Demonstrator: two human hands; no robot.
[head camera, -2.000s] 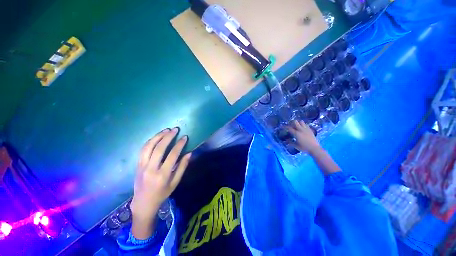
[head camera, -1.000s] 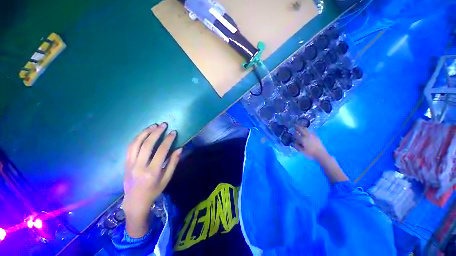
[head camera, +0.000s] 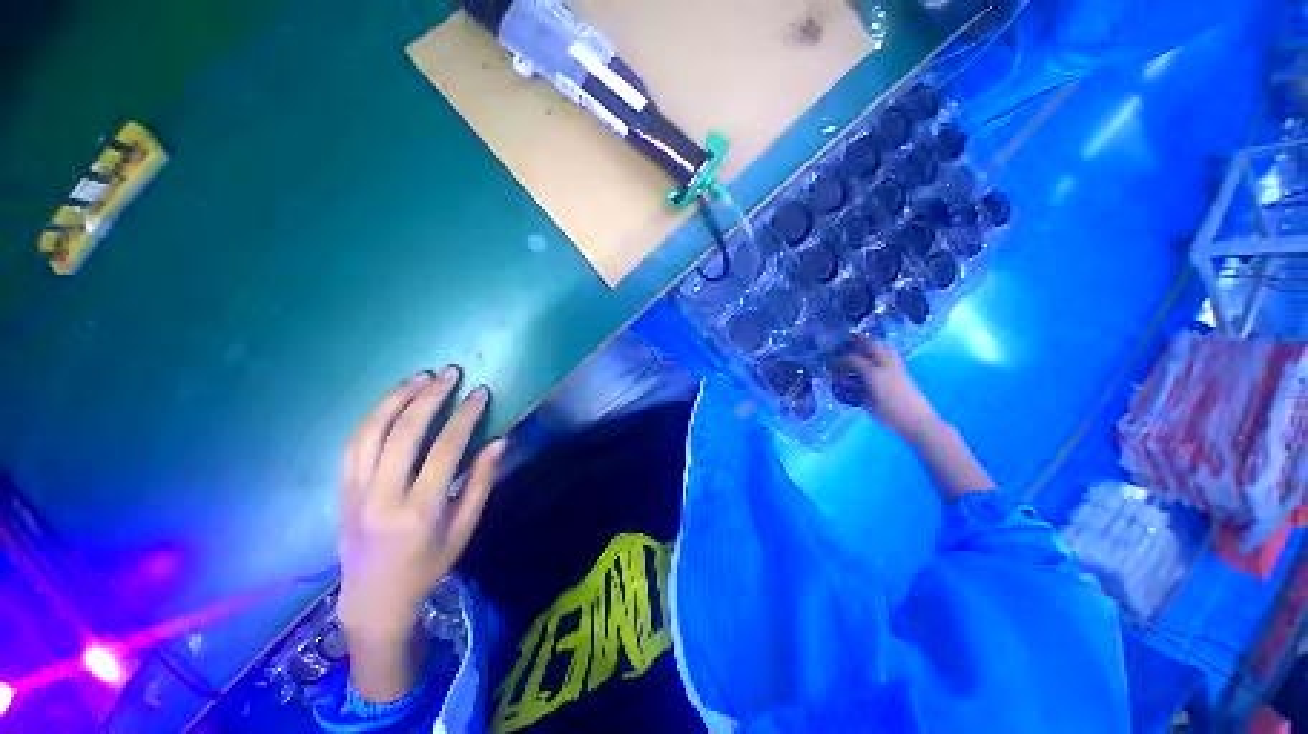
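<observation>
Several round black parts sit in the pockets of a clear blister tray beyond the bench edge, right of centre. My right hand is at the tray's near edge, fingertips at a black part; its fingers partly hide the part, so I cannot tell if it is gripped. My left hand lies palm down over the green bench's front edge, fingers spread, with nothing seen in it. A glue syringe with a green rear fitting rests on a tan cardboard sheet.
A yellow tool holder lies on the green bench at left. Pink-violet lights glare at lower left. A second tray is partly hidden beside my left wrist. Stacked red-white bundles stand at right.
The view has shifted, so the bench items appear further left. My right hand stays at the tray's near end, its fingertips now beside a different-looking spot. My left hand keeps its spread pose.
</observation>
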